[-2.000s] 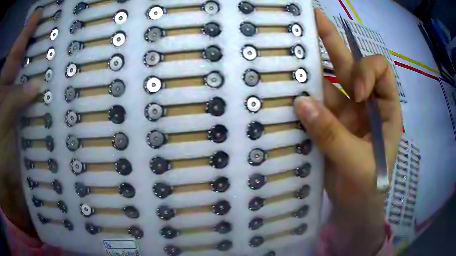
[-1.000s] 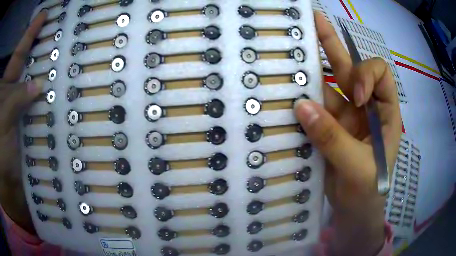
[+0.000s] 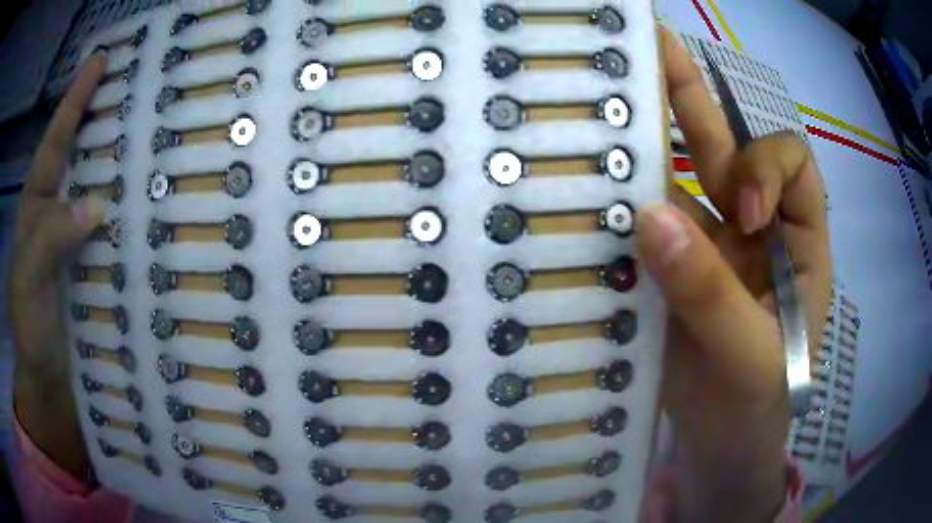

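Observation:
A white foam tray [image 3: 368, 199] fills most of the view, held up close and bent-looking from the lens. Its four columns of tan slots hold round metal driver units [image 3: 426, 227] at their ends, some bright silver, some dark grey. A tray label [image 3: 242, 512] is partly cut off at the bottom edge. My left hand [image 3: 51, 220] grips the tray's left edge, with its thumb on the front. My right hand [image 3: 731, 245] holds the right edge with its thumb at the front. Slim tweezers [image 3: 793, 337] are tucked in my right hand, pointing up and away.
Other filled foam trays lie on the white bench [image 3: 879, 240], one at the far right behind my hand and one at the lower right [image 3: 830, 393]. More trays show at the upper left. Red and yellow tape lines [image 3: 843, 133] cross the bench at right.
The tray has tilted slightly and its left edge has moved right, so different units shine. My right thumb has slid outward toward the tray's edge, uncovering a unit. The tweezers have shifted slightly right.

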